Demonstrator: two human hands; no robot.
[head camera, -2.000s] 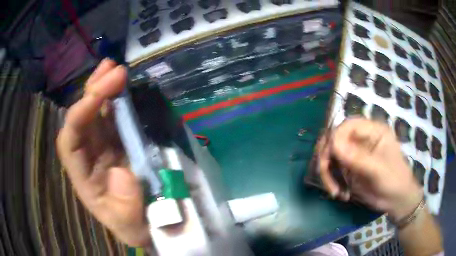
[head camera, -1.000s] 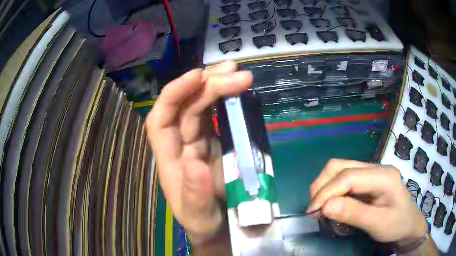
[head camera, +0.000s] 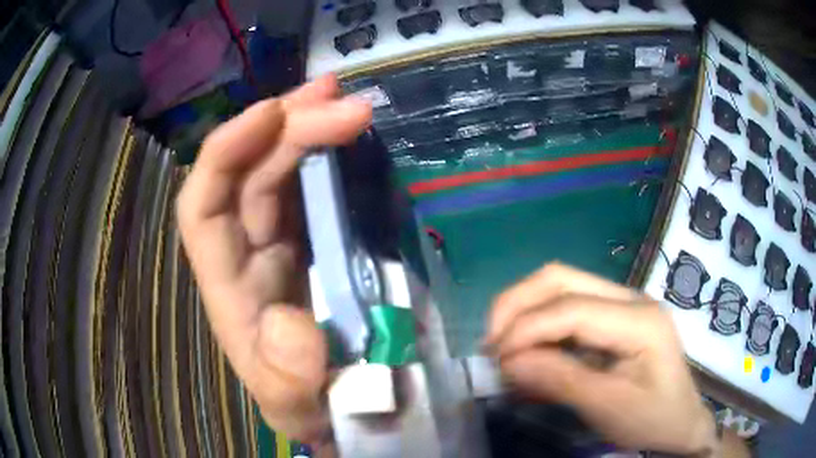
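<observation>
My left hand (head camera: 259, 259) is curled round the grey clamp lever (head camera: 324, 210), with its fingertips at the lever's upper end. Green tape (head camera: 392, 335) and the white contact block (head camera: 365, 392) are at the lever's lower end, on the blurred test stand (head camera: 385, 438). My right hand (head camera: 595, 358) is just right of the stand, fingers bent and fingertips together; anything between them is hidden or blurred. A small white strip (head camera: 480, 374) shows between the stand and the right fingertips. A dark blurred shape lies below the right hand.
A foam tray of black speakers (head camera: 796, 407) stands at right, with yellow and blue stickers. Another speaker tray (head camera: 501, 34) is at the back, above wrapped trays (head camera: 465, 98). Many cardboard-edged trays (head camera: 98, 268) fill the left. The green mat (head camera: 528, 233) carries red and blue tape.
Since one second ago, the view has shifted. My right fingertips are closer to the stand, and the thin dark lead seen between them and the contact block no longer shows. My left hand remains at the lever.
</observation>
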